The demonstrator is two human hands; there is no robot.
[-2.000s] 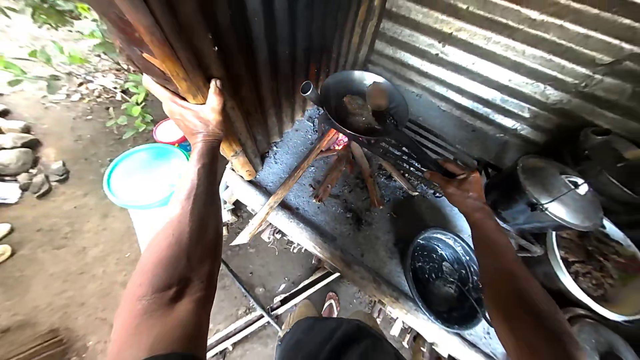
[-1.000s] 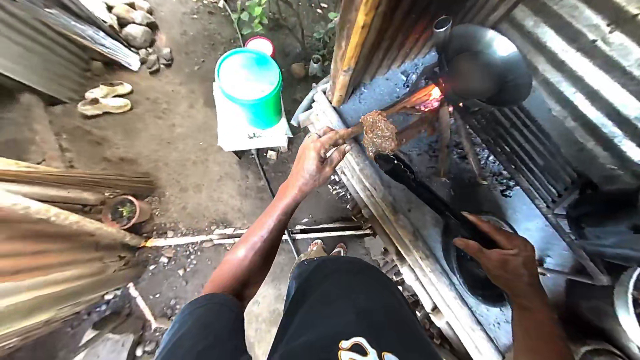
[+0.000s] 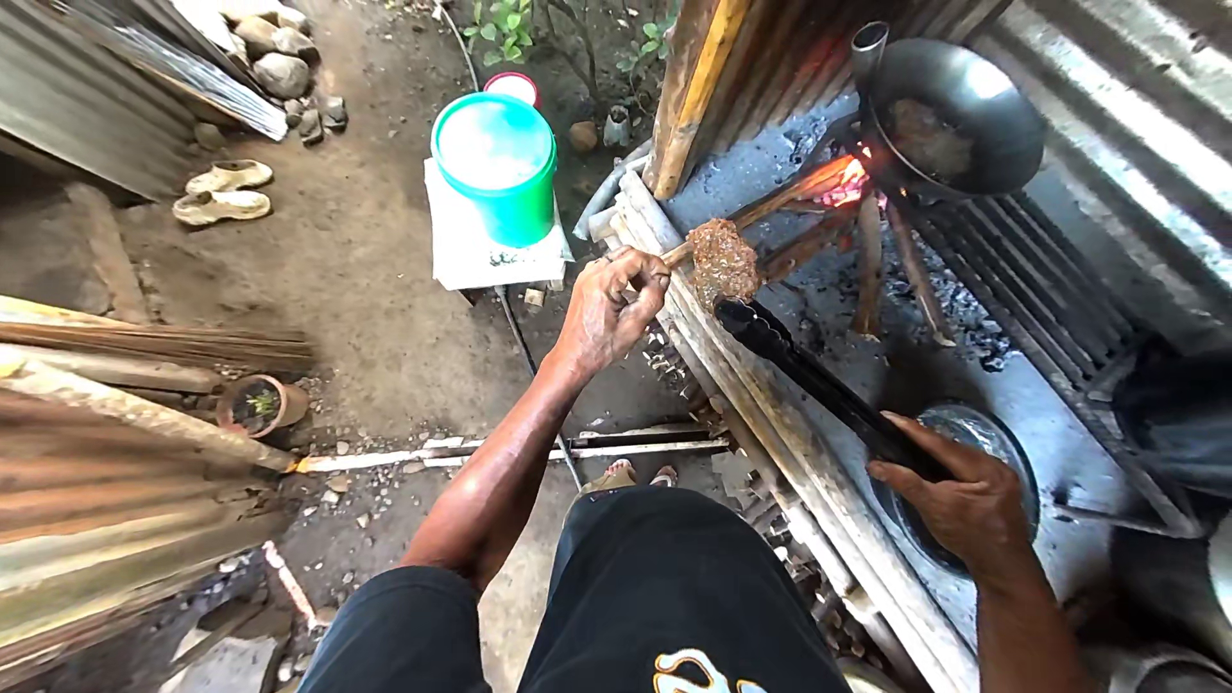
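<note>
My right hand point(image 3: 962, 491) is closed around the handles of black tongs point(image 3: 837, 395). A browned, rough-surfaced piece of food point(image 3: 724, 262) is at the tongs' tip, over the log edge of the hearth. My left hand point(image 3: 616, 303) is just left of the food, thumb and fingers curled together; whether something is pinched between them cannot be told. A firewood stick point(image 3: 770, 204) runs behind the food, its near end close to my left fingertips. At the upper right, a dark wok point(image 3: 991, 106) sits over glowing firewood point(image 3: 847, 181), with more brown food point(image 3: 929, 140) inside.
A black metal rack point(image 3: 1030, 279) lies beside the fire. A dark basin point(image 3: 1006, 433) stands partly behind my right hand. Logs point(image 3: 770, 414) edge the hearth. A lidded green bucket point(image 3: 520, 202) stands on a white-topped stand point(image 3: 452, 241). A wooden post point(image 3: 695, 87) rises beside the hearth.
My left hand has left the wooden post beside the corrugated wall and is now beside the food. The tongs have moved from the wok to the hearth's edge. The view has swung considerably.
</note>
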